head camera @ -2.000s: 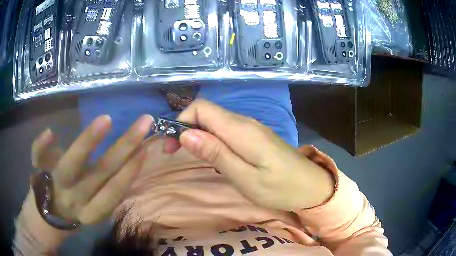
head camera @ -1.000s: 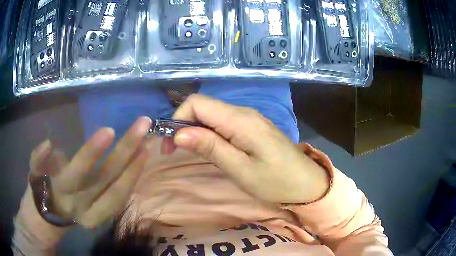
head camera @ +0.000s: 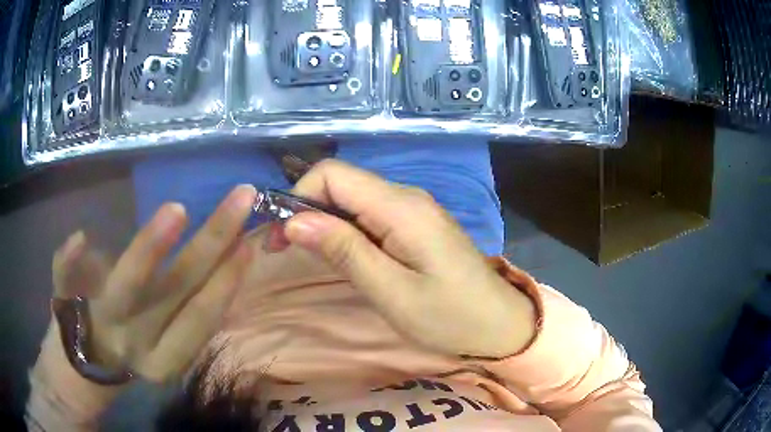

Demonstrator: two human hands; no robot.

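The shiny metal nail clippers [head camera: 275, 205] are held between the thumb and fingers of my right hand [head camera: 414, 261], over my lap. Their jaws point left and meet the tip of a finger of my left hand [head camera: 161, 291]. That hand is palm up with its fingers spread and holds nothing; it is slightly blurred. Whether the jaws touch the nail is too small to tell.
A clear blister tray [head camera: 355, 128] lies across the top with dark device housings [head camera: 452, 67] in its pockets. A bag of small parts [head camera: 664, 51] is at the upper right. An open brown cardboard box [head camera: 655, 186] stands below it, beside my legs.
My right hand and the clippers have shifted and tilted slightly. The left fingertip at the jaws sits a little higher. The right sleeve has moved a little left.
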